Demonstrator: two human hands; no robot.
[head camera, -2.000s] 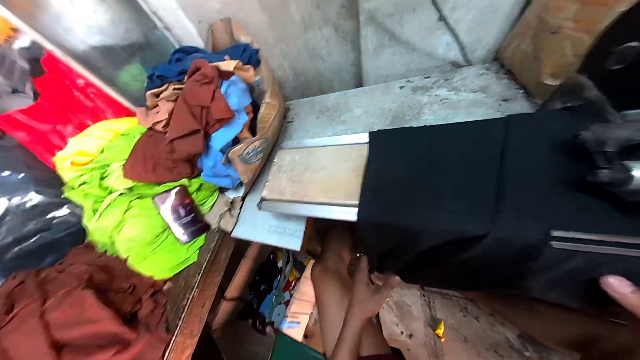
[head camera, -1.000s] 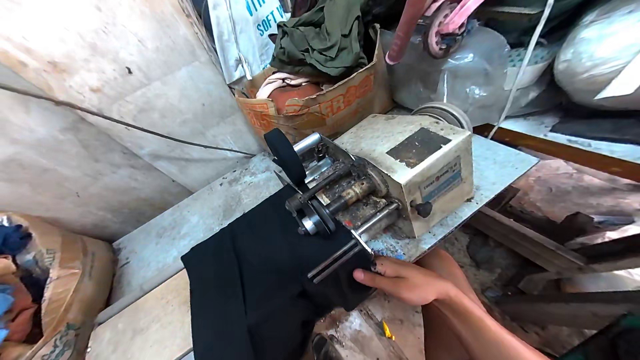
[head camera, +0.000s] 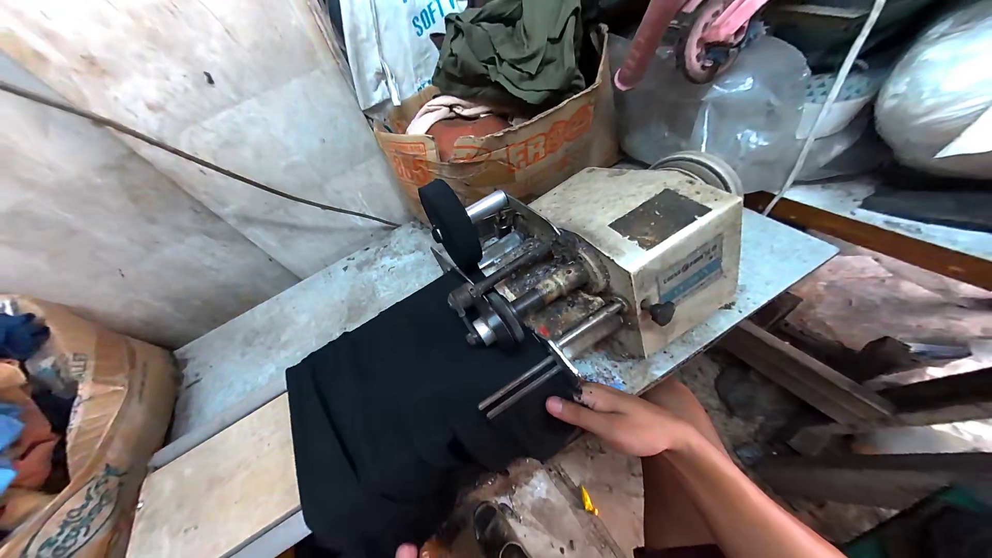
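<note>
Black fabric (head camera: 387, 403) is drawn over a flat board (head camera: 221, 480) and reaches a beige strip-cutting machine (head camera: 620, 232) with metal rollers and shafts. A coiled roll of black fabric strip (head camera: 450, 225) sits on a rod above the cloth. At the fabric's near edge, beside the two thin metal guide rods (head camera: 521, 389), my right hand (head camera: 620, 418) has its thumb on top and its fingers mostly hidden behind the edge. Only a fingertip of my left hand (head camera: 406, 551) shows at the bottom edge, by the lower part of the fabric; its grip is hidden.
Behind the machine stands a torn cardboard box (head camera: 542, 143) of clothes. Another carton (head camera: 116, 403) with cloth is at the left. Plastic bags (head camera: 744, 101) and a pink scooter part (head camera: 659, 39) are at the back right. A cable (head camera: 194, 159) crosses the wall.
The view has swung right from the clothes piles to the machine. Between one second ago and now, the right hand has stayed by the fabric edge at the guide rods.
</note>
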